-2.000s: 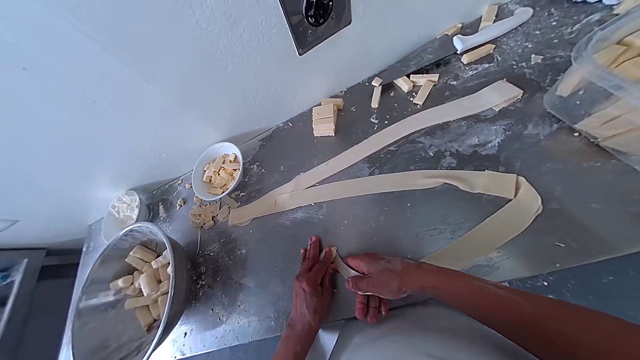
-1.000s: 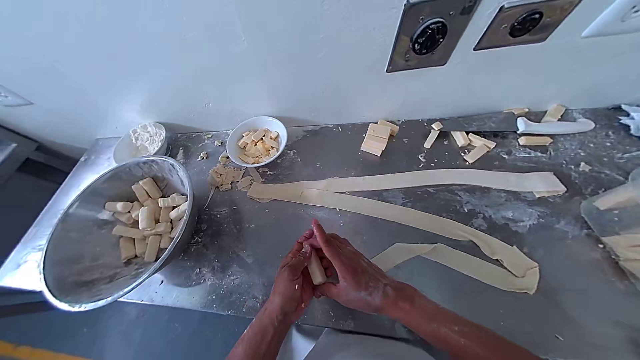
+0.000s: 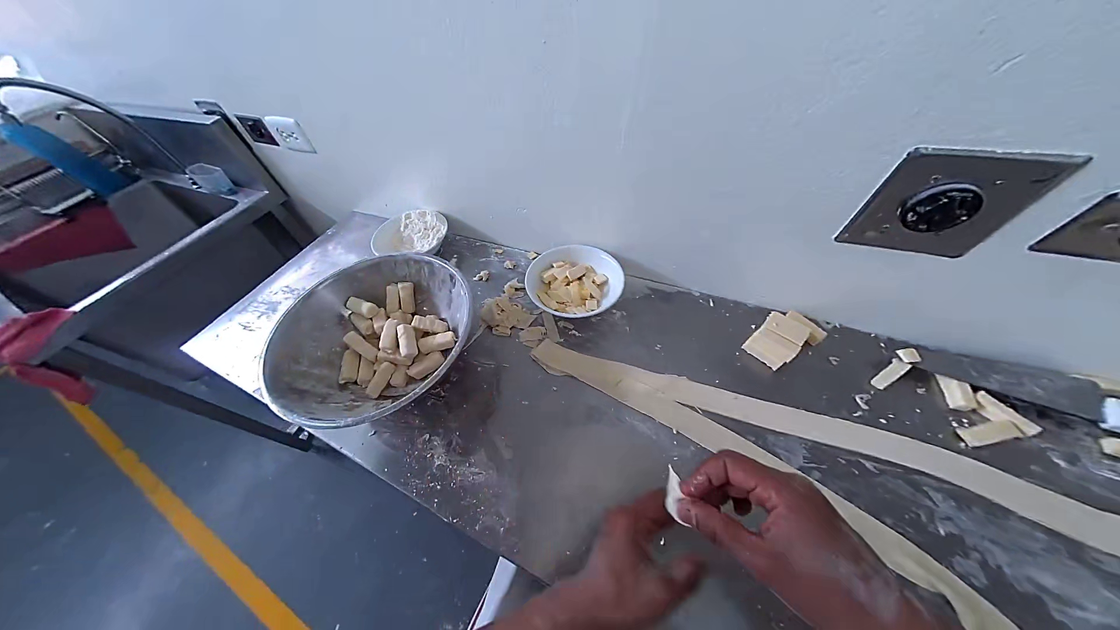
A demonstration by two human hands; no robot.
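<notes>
Between the thumb and fingers of my right hand [image 3: 770, 525] is the end of a thin dough piece [image 3: 675, 497]. My left hand [image 3: 626, 560], blurred, is just left of it with its fingers spread and nothing visible in them. A long dough strip [image 3: 840, 433] lies folded back on itself on the steel table, passing behind my right hand. To the upper left, a steel bowl [image 3: 280, 376] holds several dough-wrapped sticks [image 3: 407, 341]. A white bowl [image 3: 612, 278] of pale cheese-like pieces [image 3: 573, 287] stands by the wall, with flat scraps [image 3: 506, 315] beside it.
A small bowl of white powder [image 3: 422, 229] stands behind the steel bowl. Blocks [image 3: 781, 339] and cut sticks [image 3: 989, 433] lie along the wall near a long blade [image 3: 1015, 381]. Outlets [image 3: 941, 207] are set in the wall. A steel sink unit [image 3: 175, 254] is at left.
The view has swung left, bringing the sink in. One second ago both hands were together around a small stick; now they are apart, and a thin dough piece shows in the right hand.
</notes>
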